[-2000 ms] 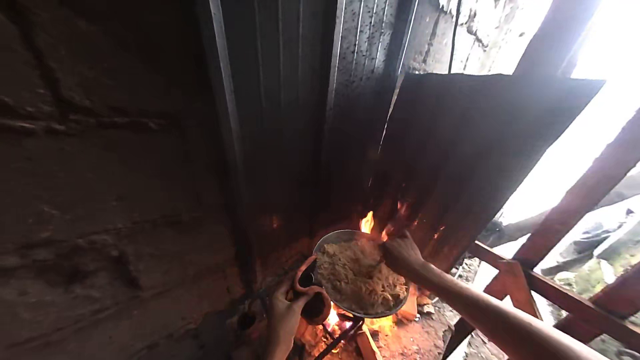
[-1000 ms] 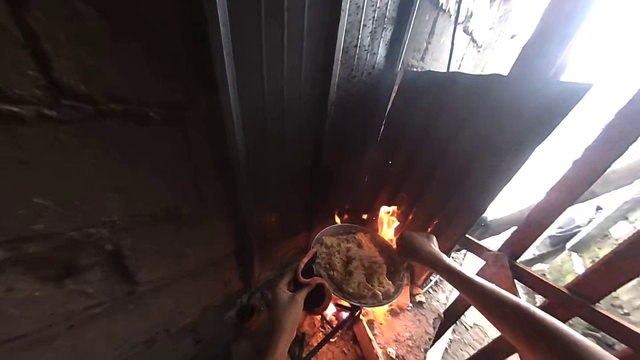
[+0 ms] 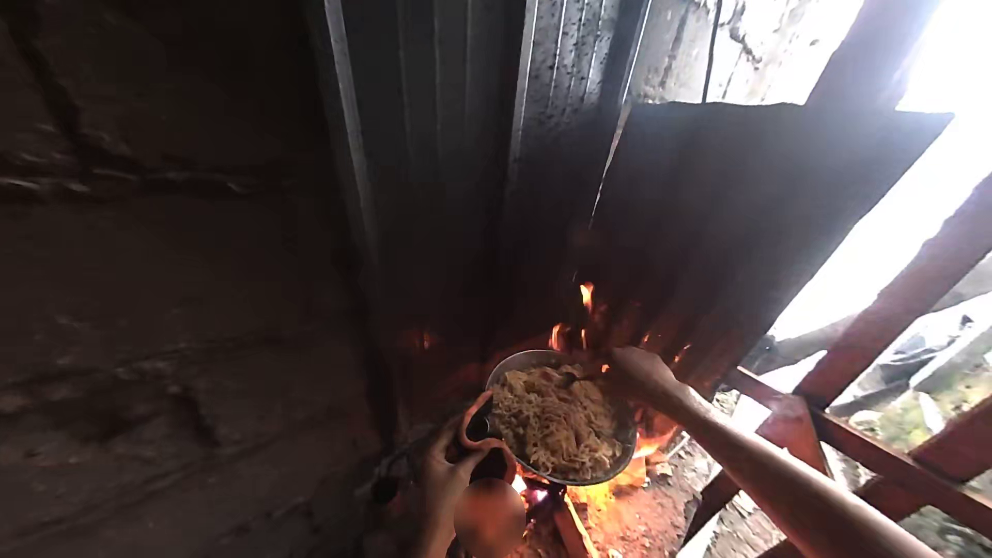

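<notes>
A round metal pan [image 3: 535,359] sits over an open wood fire, filled with pale noodle-like food [image 3: 554,426]. At the pan's left rim, my left hand [image 3: 449,457] grips a folded reddish-orange cloth or pad [image 3: 474,418], whose material is hard to tell. My right hand [image 3: 639,372] is at the pan's upper right side, closed around the handle of a dark utensil [image 3: 572,379], probably a spoon, whose end lies in the food. Its handle is mostly hidden by smoke and shadow.
Flames [image 3: 647,448] and a burning piece of firewood [image 3: 575,527] are below the pan. Dark corrugated metal sheets [image 3: 434,194] stand close behind it. Crossed wooden beams [image 3: 860,449] rise at the right, and a dark rough wall [image 3: 178,310] is at the left.
My right hand has shifted about the pan's upper right side, and the food has been moved about. My left hand stays at the left rim. The tall flame beside my right hand has become lower.
</notes>
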